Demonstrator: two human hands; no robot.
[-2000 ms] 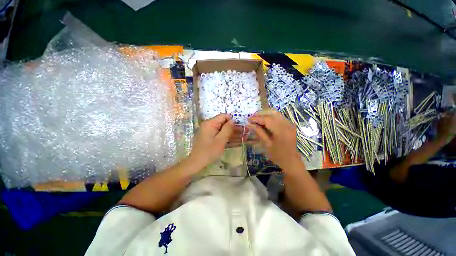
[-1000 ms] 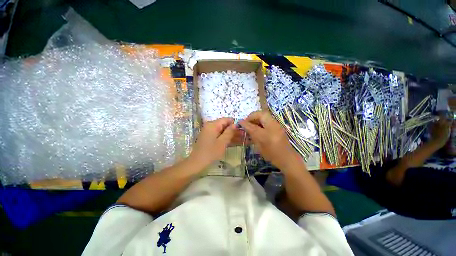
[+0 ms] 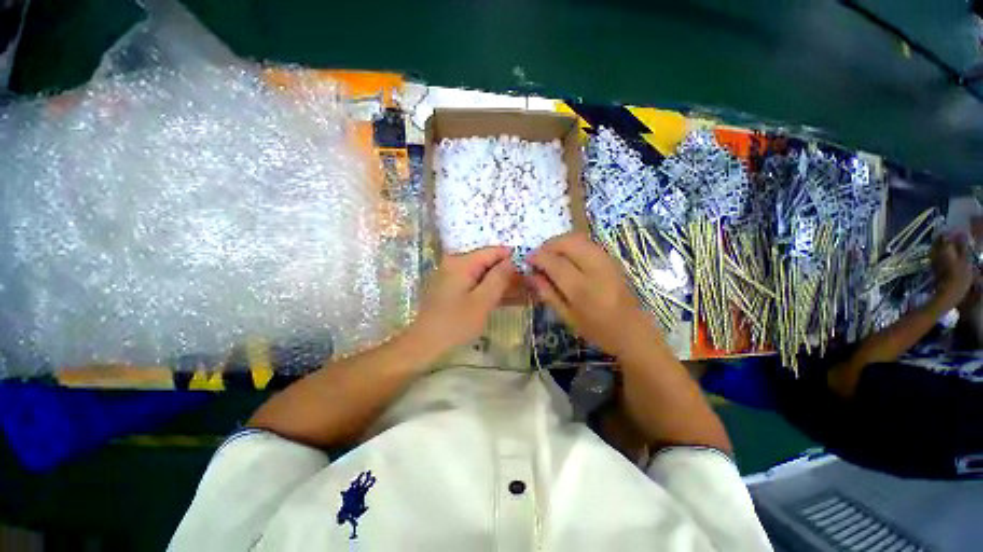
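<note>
An open cardboard box point(image 3: 577, 173) in front of me is full of small white plastic parts point(image 3: 501, 194). My left hand point(image 3: 471, 289) and my right hand point(image 3: 582, 283) meet at the box's near edge. Their fingertips close around the small grey head point(image 3: 521, 258) of one rod assembly. Its thin stem point(image 3: 532, 336) hangs down toward my shirt. The fingers hide most of the head, and I cannot tell whether a white part is held at it.
A large heap of bubble wrap point(image 3: 189, 226) lies left of the box. Piles of rod assemblies point(image 3: 711, 237) lie to the right, grey heads away from me. Another person's arm point(image 3: 905, 323) reaches in at the far right. A grey vented crate point(image 3: 862, 507) stands below.
The view has shifted slightly, so the box sits a little higher. My hands stay together at its near edge with the rod assembly. The other person's hand at the right has moved slightly.
</note>
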